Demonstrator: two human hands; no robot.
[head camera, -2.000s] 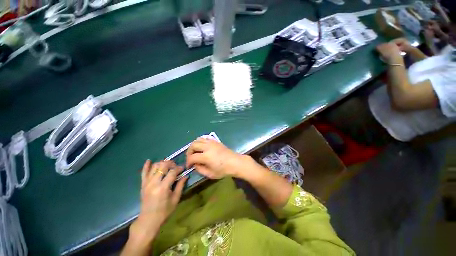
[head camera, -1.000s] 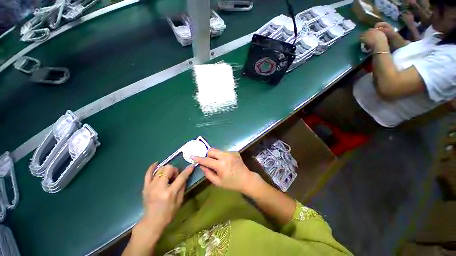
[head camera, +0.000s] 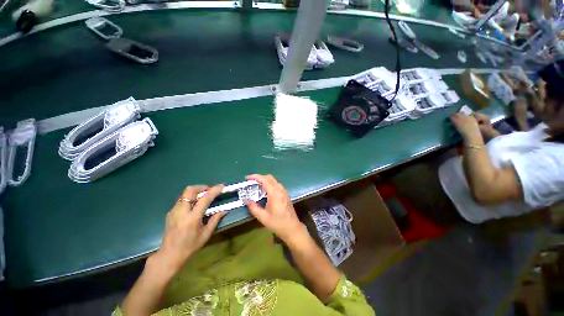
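A white elongated loop-shaped frame (head camera: 232, 203) is held over the green bench near its front edge. My left hand (head camera: 188, 221) grips its left end, with thumb and fingers on its two long sides. My right hand (head camera: 275, 207) grips its right end, where the white end section sits between thumb and fingers. The fingers hide parts of both ends. The bright white pin pile (head camera: 295, 121) lies beyond the hands, in front of the metal post (head camera: 302, 46). Two groups of nested waiting frames (head camera: 114, 150) lie to the left.
A black fan (head camera: 360, 108) with a cord stands right of the pin pile, beside rows of white frames (head camera: 420, 92). A carton (head camera: 371, 216) of jumbled frames is below the bench edge. A person in white (head camera: 501, 166) sits at right. More frames lie at far left.
The view has shifted. The frame is turned and its end section now shows a ribbed surface instead of a smooth white disc. Both hands have changed their hold on it.
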